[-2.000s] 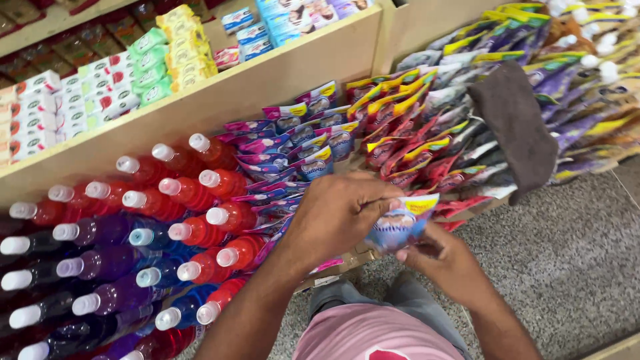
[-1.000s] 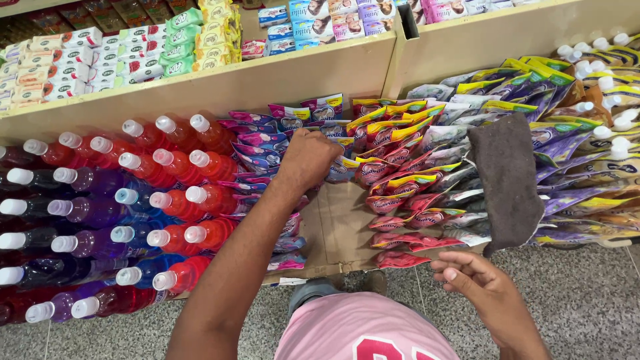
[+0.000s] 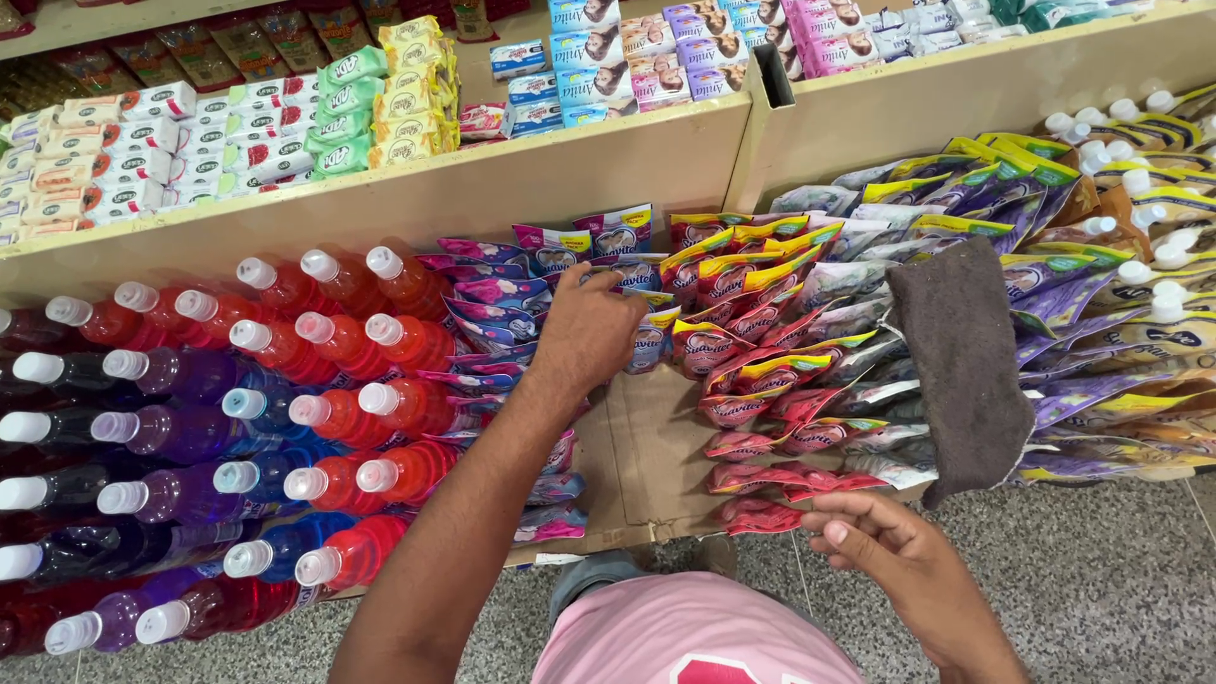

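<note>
Upright Suavitel pouches stand in rows on a cardboard-lined shelf. My left hand reaches over the blue pouches near the back of a partly filled row, its fingers at their top edges; whether it grips one is hidden. Just right of that hand is a blue pouch. Bare cardboard shows in front of this row. To its right are red pouches, and to its left pink and blue pouches. My right hand, fingers apart and holding nothing, is by the front red pouches.
Bottles of red, purple and blue liquid with white caps fill the left. A dark grey cloth lies over the pouches at right. Behind a beige shelf panel stand stacked boxed soaps. Speckled floor lies in front.
Two seconds ago both hands held a blue pouch above the shelf front; the left hand has since moved to the back of the row. The right hand has let go and moved away.
</note>
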